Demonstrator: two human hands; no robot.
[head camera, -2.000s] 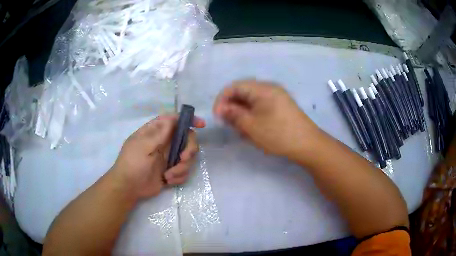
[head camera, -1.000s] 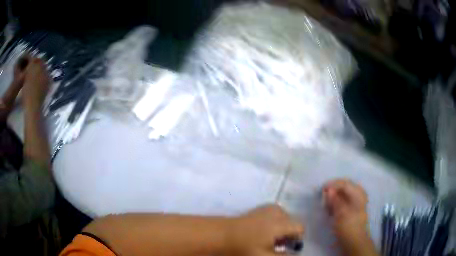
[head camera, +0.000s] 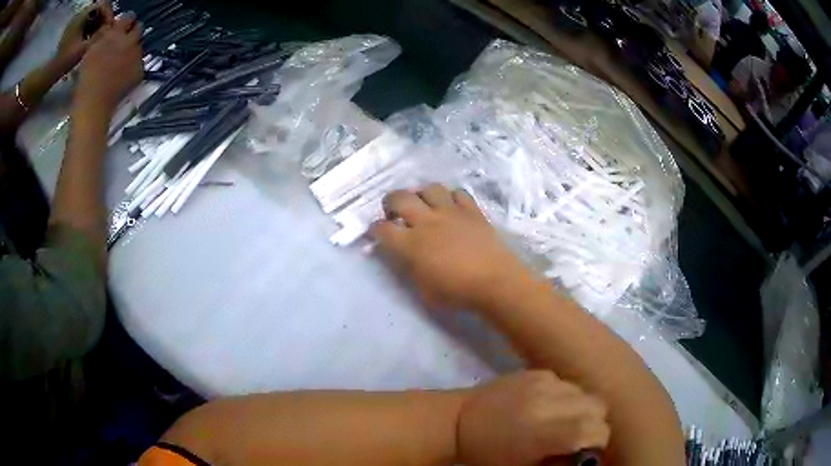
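Note:
My left hand (head camera: 533, 419) is closed at the bottom, around a black tube (head camera: 586, 458); only its round end shows. My right hand (head camera: 442, 238) reaches across above my left forearm. Its curled fingers are at a small bunch of white rods (head camera: 351, 182) lying on crinkled clear plastic. The fingertips are partly hidden, so I cannot tell whether they grip a rod. A large clear bag (head camera: 661, 173) full of white rods (head camera: 574, 196) lies just right of my right hand.
Black tubes (head camera: 214, 68) and more white rods (head camera: 182, 182) lie in a heap at the upper left, beside another person's hands (head camera: 114, 50). White-tipped black units (head camera: 724, 450) stand out at the lower right edge. A dark green belt (head camera: 401, 36) runs behind the white tabletop (head camera: 246, 300).
The view has swung left. My right hand has moved from beside my left hand to the white rods. My left hand still holds the black tube, now low in view.

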